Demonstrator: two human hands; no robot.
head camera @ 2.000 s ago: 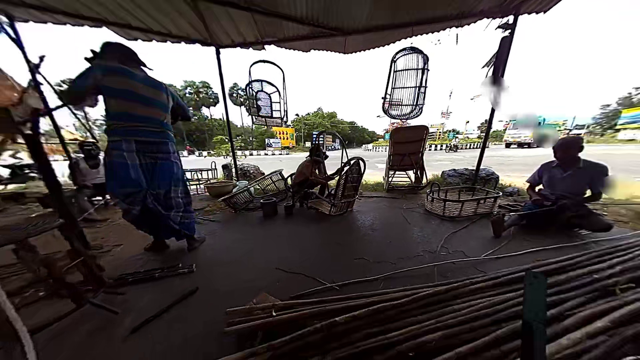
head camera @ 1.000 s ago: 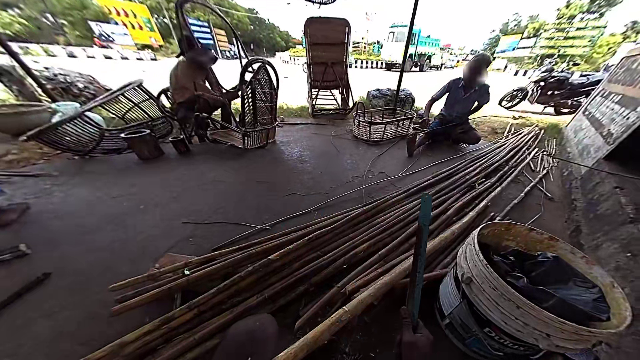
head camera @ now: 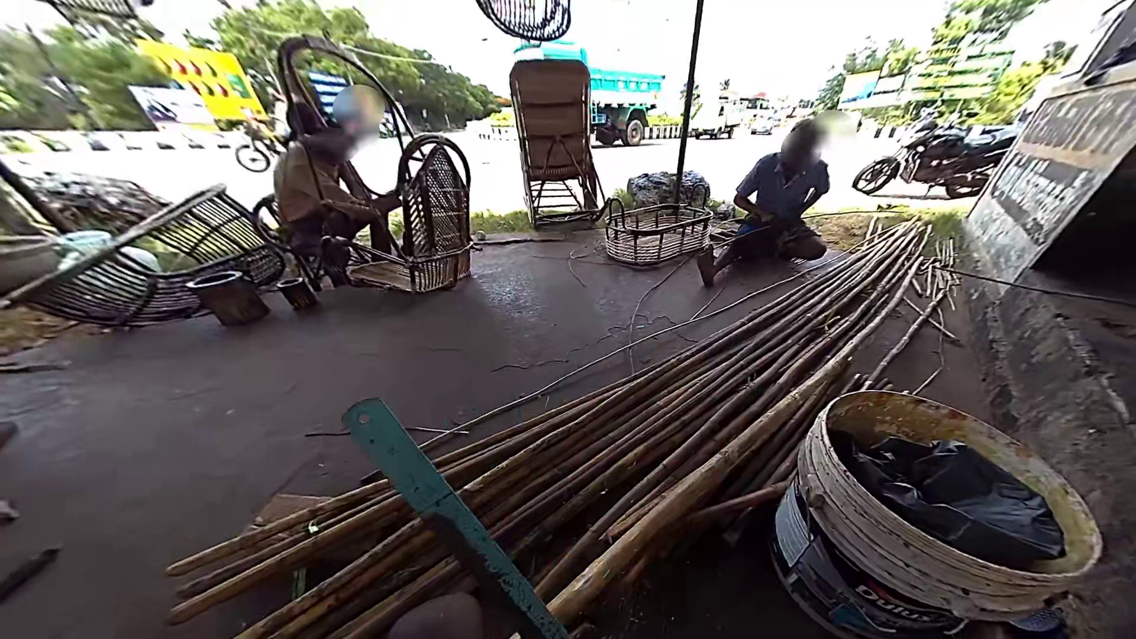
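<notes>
A flat green metal strip (head camera: 444, 510), with a small hole near its rounded upper end, slants across the foreground. Its lower end runs out of the bottom edge, so what holds it is hidden. Neither my left hand nor my right hand can be made out. Behind and beneath the strip in the view lies a long bundle of cane poles (head camera: 701, 417) on the dark floor. A dark rounded shape (head camera: 437, 619), perhaps a knee, shows at the bottom edge beside the strip.
At the right stands a paint bucket (head camera: 812, 524) with black plastic inside. One person (head camera: 324, 191) sits by a cane chair (head camera: 437, 217); another person (head camera: 781, 191) sits near a cane basket (head camera: 657, 235). A wooden pot (head camera: 229, 300) and cane frame (head camera: 160, 257) are at left.
The view has swung right and down. The green strip was upright, with a hand at its lower end one second ago; now it leans to the left.
</notes>
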